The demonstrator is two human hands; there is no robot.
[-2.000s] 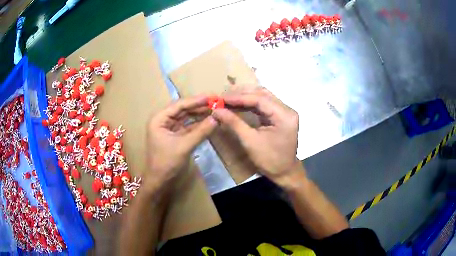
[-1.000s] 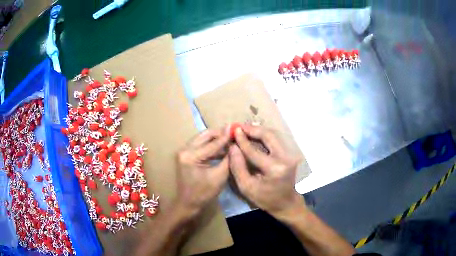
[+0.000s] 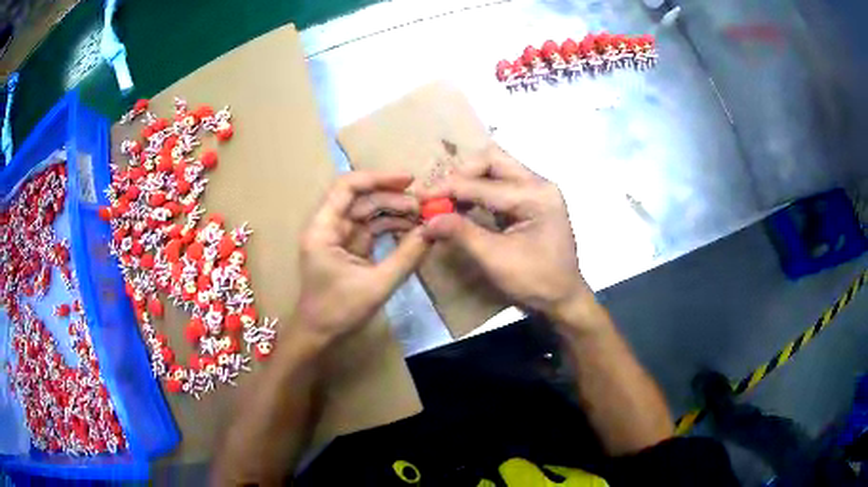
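Observation:
A red doll head (image 3: pixel 438 207) shows between the fingertips of both hands, above the small cardboard pad (image 3: pixel 404 128). My left hand (image 3: pixel 357 252) grips it from the left with thumb and fingers; the doll's body is hidden by the fingers. My right hand (image 3: pixel 514 228) pinches the red head from the right with thumb and index finger. Whether a separate hair piece is on it cannot be told. Dark stains and a small blurred spot show on the pad beyond my fingers.
A loose pile of doll figurines (image 3: pixel 176 257) lies on the large cardboard sheet (image 3: pixel 276 124) at left. A blue plastic bin (image 3: pixel 100 285) full of figurines stands at far left. A row of figurines (image 3: pixel 576 59) stands at the far side of the metal tabletop (image 3: pixel 657 143).
The view has shifted back and forth. Both hands stay together at the red head, which has turned between the fingertips and shows more than one second ago.

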